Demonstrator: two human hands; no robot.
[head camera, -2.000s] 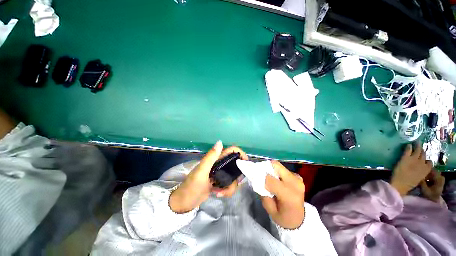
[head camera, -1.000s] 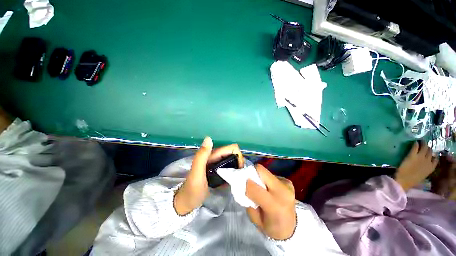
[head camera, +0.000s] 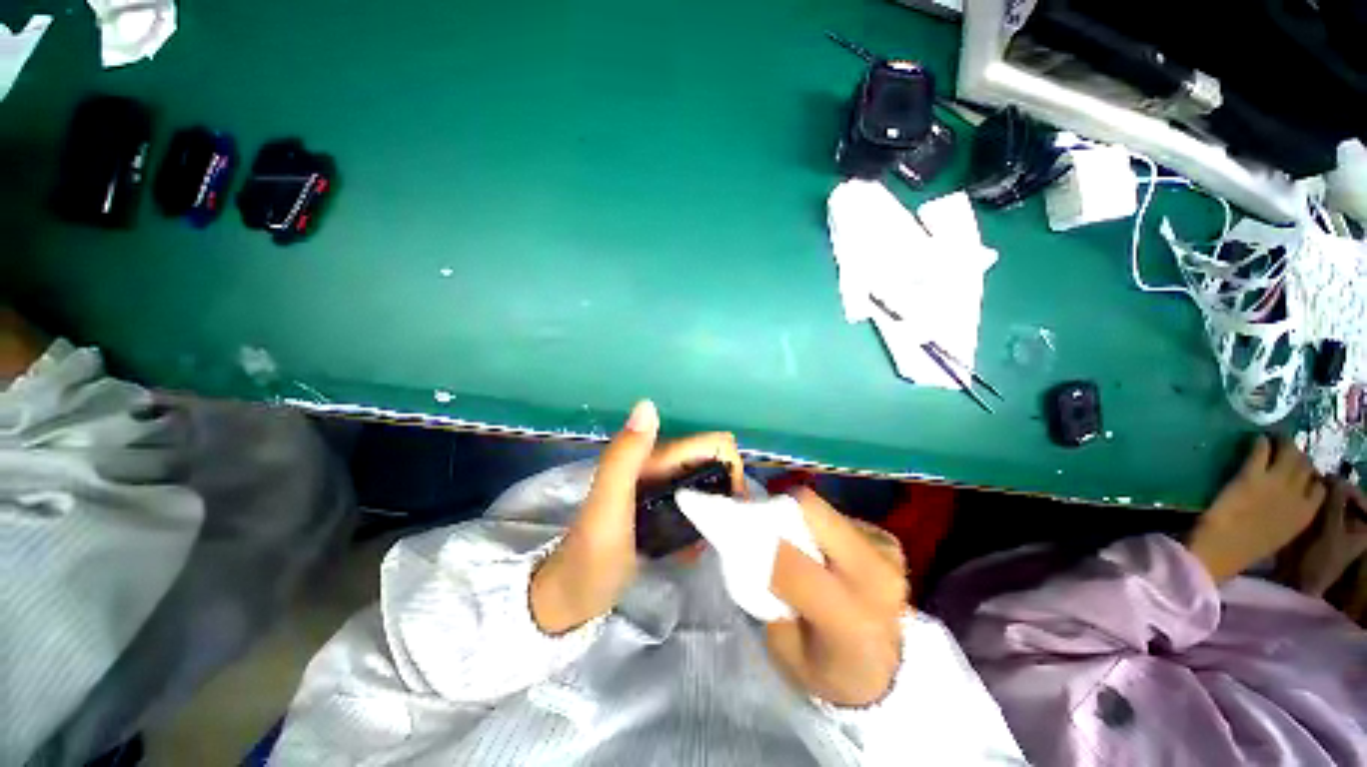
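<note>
My left hand (head camera: 607, 525) holds a black smartwatch body (head camera: 667, 514) in front of my chest, just off the bench's front edge. Its thumb points up at the left side of the device. My right hand (head camera: 843, 599) grips a white cleaning cloth (head camera: 750, 547). The tip of the cloth lies on the face of the device and covers its right part. The fingers of my left hand behind the device are partly hidden.
Three black units (head camera: 285, 191) sit at the left of the green bench (head camera: 600, 225). Tweezers (head camera: 957, 372) lie on a white cloth (head camera: 912, 277); black corded units (head camera: 897, 120) stand behind. A small black module (head camera: 1073, 412) and tangled white cables (head camera: 1252, 322) lie right. People sit at both sides.
The view has shifted slightly. The cloth has moved from the right edge of the device onto its face, and the device has tilted a little in my left hand.
</note>
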